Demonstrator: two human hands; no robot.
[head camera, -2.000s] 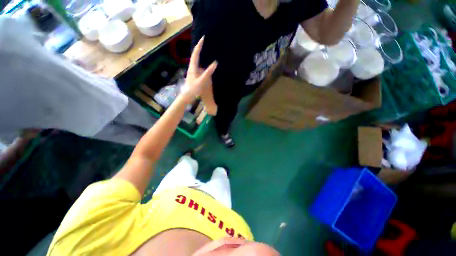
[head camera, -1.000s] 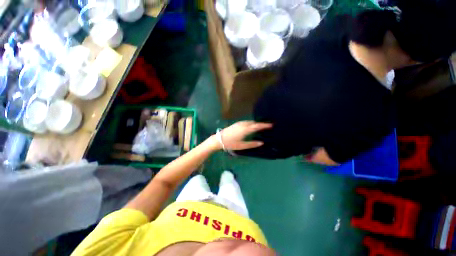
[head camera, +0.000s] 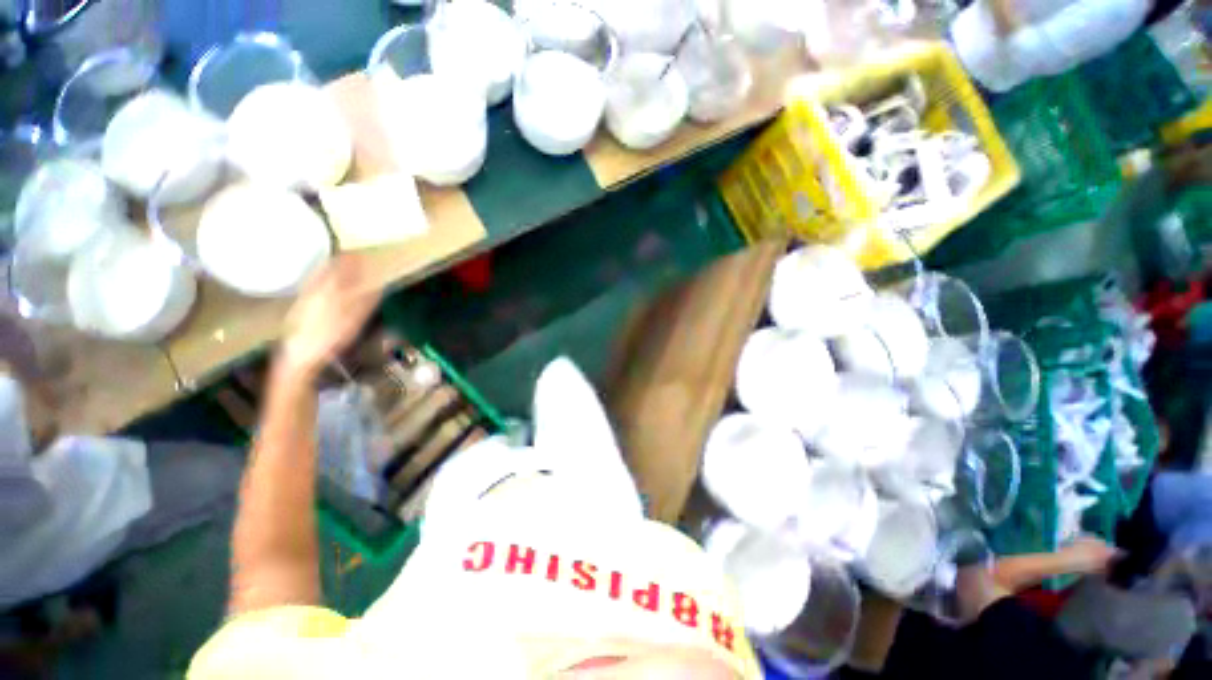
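Note:
My left hand (head camera: 327, 319) is blurred at the bench's front edge, just below a jar unit (head camera: 263, 237) with a white base. Its fingers cannot be made out, nor whether it touches anything. A pale yellow label sheet (head camera: 374, 211) lies on the brown cardboard pad (head camera: 449, 229), right of that unit. More jar units with clear cylinders and white bases stand in rows on the bench. My right hand is not in view.
A carton (head camera: 691, 379) packed with jar units stands to the right. Behind it is a yellow crate (head camera: 764, 193) of white parts. A green crate (head camera: 459, 376) with brown pieces sits below the bench. Other people show at left, top right and lower right, one arm beside the carton.
The view has turned and moved towards the bench. My left hand has gone from beside the person in black to the bench edge. That person's torso has left the centre.

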